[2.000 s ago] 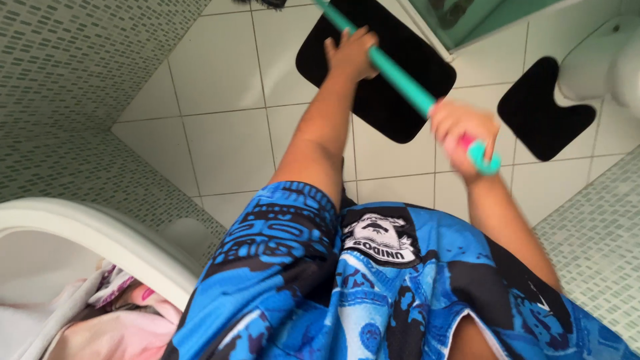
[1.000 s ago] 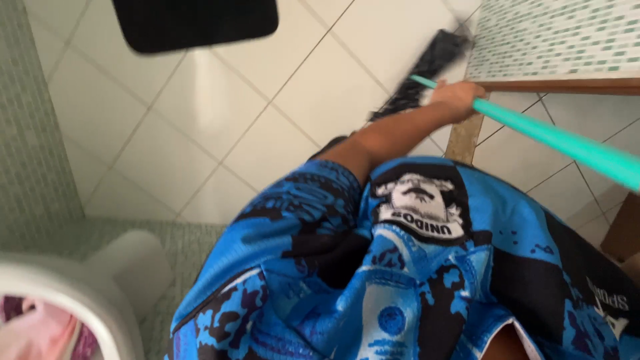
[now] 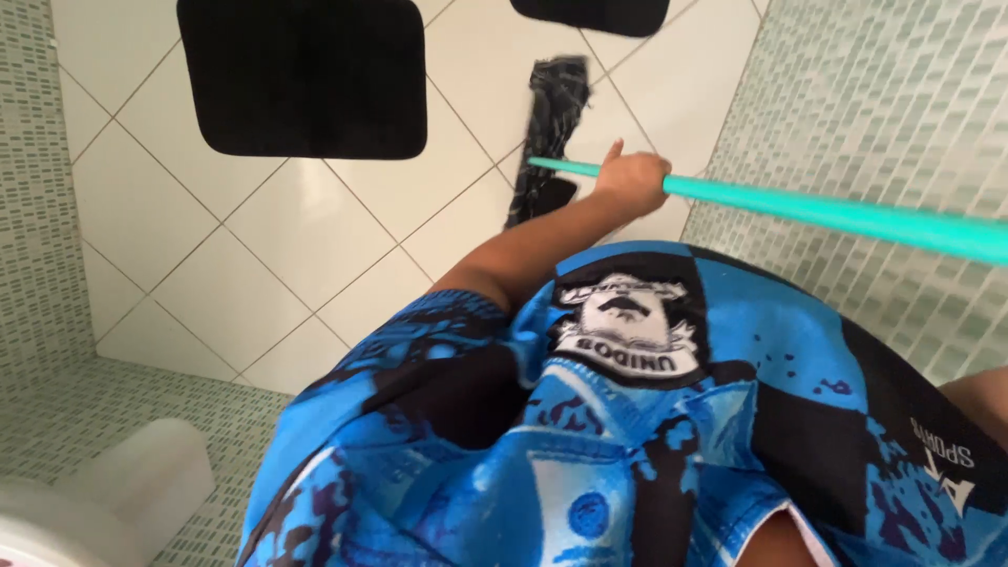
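Observation:
My left hand (image 3: 632,183) is closed around a turquoise pole (image 3: 803,206), at the stretch nearer its lower end. The pole runs from the right edge down to a dark, fringed mop or broom head (image 3: 554,114) on the white floor tiles. Part of that head is hidden behind my left forearm. My right hand is out of the picture; only a bit of the right arm (image 3: 980,402) shows at the right edge, and the pole's upper end is cut off too.
A black mat (image 3: 307,79) lies at the upper left, and another dark mat (image 3: 594,12) at the top edge. Mosaic-tiled walls (image 3: 890,102) stand on both sides. At the lower left is a white rounded fixture (image 3: 138,488), seemingly a basin.
Two seconds ago both hands were on the pole in view; now only my left hand shows. The dark head has come fully onto the visible floor, beside the black mat. The view has shifted greatly.

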